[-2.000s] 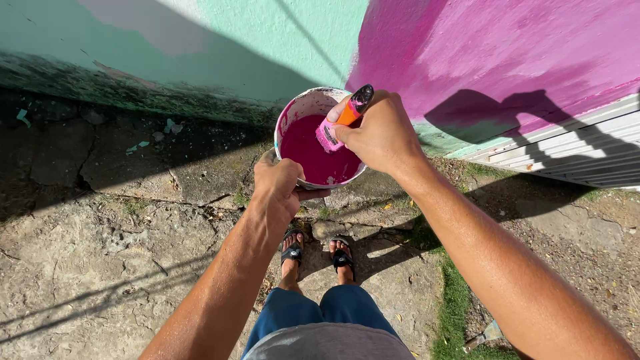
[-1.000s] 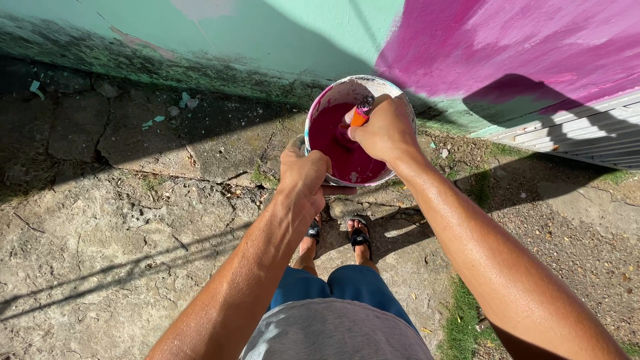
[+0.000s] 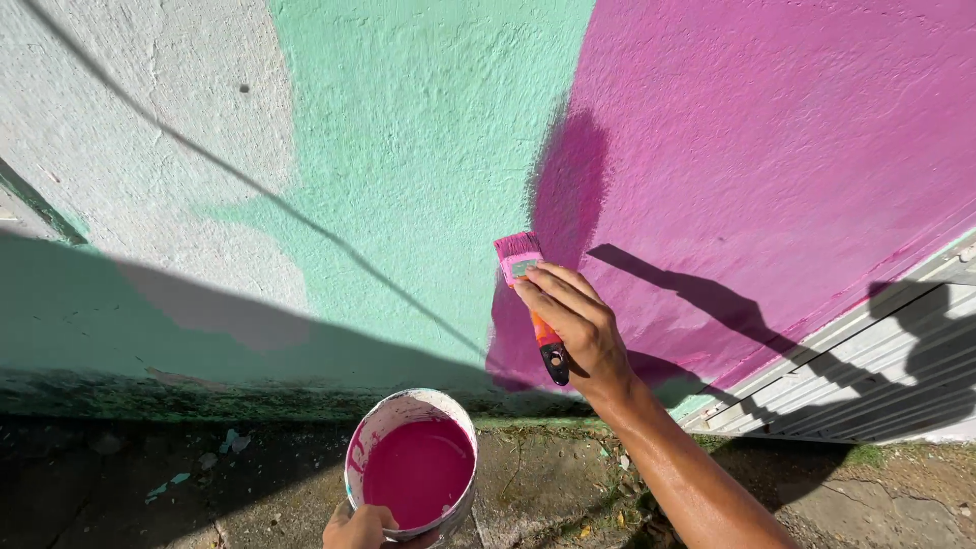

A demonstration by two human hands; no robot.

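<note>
My right hand [image 3: 576,324] grips a flat paintbrush [image 3: 545,324] with an orange and black handle; its pink-coated bristles point up along the left edge of the magenta paint on the wall [image 3: 412,114]. Around the brush, a darker magenta patch [image 3: 572,179] runs beside the mint green paint. Below and to the left, my left hand [image 3: 362,528] holds a white bucket [image 3: 467,496] by its near rim, with the thumb over the edge. Deep magenta paint [image 3: 418,473] lies inside the bucket, and smears mark its inner wall.
A white slatted metal gate or shutter [image 3: 862,381] stands at the right of the wall. Cracked concrete ground [image 3: 534,473] with paint flakes and small weeds runs along the wall's dark, stained base. Shadows of an arm and brush fall across the wall and slats.
The brush has come out of the bucket and is now up at the wall in my right hand. The bucket remains in my left hand. The view has tilted up toward the wall.
</note>
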